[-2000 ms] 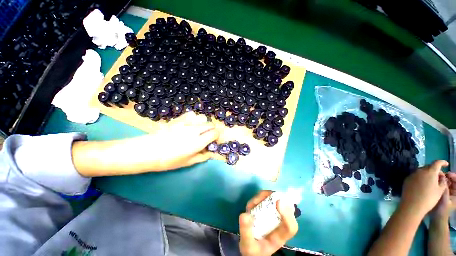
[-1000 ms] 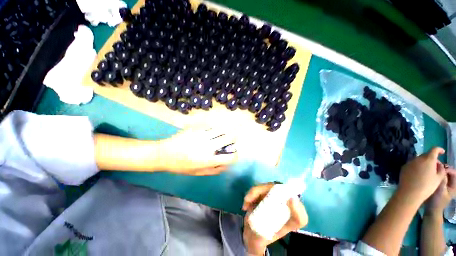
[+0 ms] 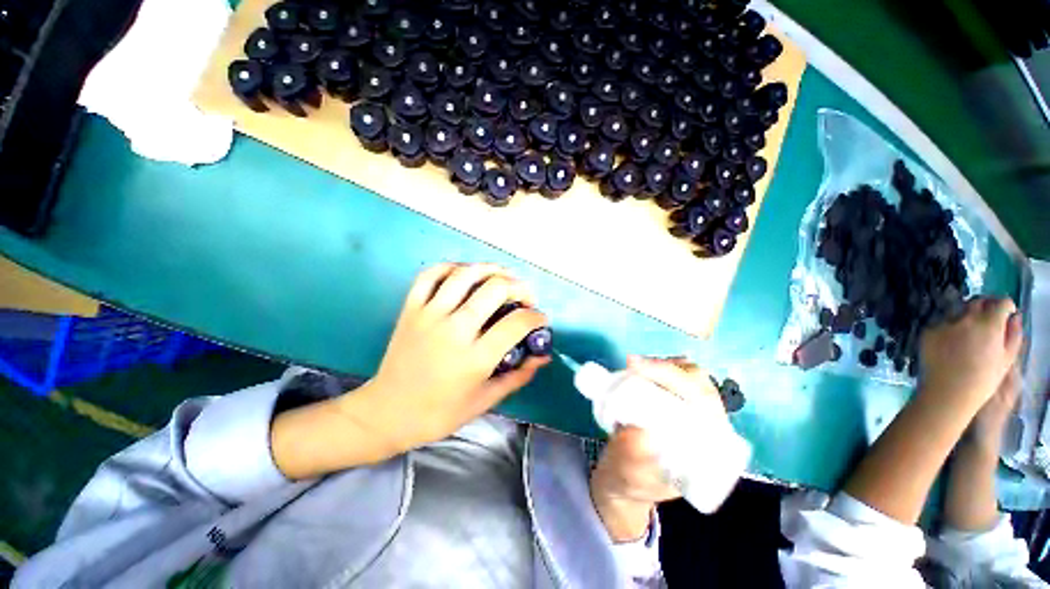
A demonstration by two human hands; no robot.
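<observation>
My left hand (image 3: 443, 357) holds a few glossy black round parts (image 3: 538, 341) between its fingers, near the bench's front edge. My right hand (image 3: 645, 454) grips a white glue bottle (image 3: 679, 435), tilted with its narrow nozzle pointing left at the held parts. The nozzle tip is close to the nearest part; I cannot tell if they touch. Many similar black parts (image 3: 502, 106) stand in rows on the tan cardboard sheet (image 3: 599, 247). A few flat black pads (image 3: 730, 396) lie on the bench just right of the bottle.
A clear plastic bag (image 3: 809, 288) with a heap of matte black pads (image 3: 892, 259) lies at the right. Another person's hands (image 3: 969, 351) are beside it. A white cloth (image 3: 161, 86) and a black tray's edge (image 3: 46, 127) are at the left. A blue crate (image 3: 104, 351) shows below.
My left hand has picked up the loose parts from the cardboard's front and brought them to the bench edge. The bottle has turned and its nozzle now points at them. The view has shifted.
</observation>
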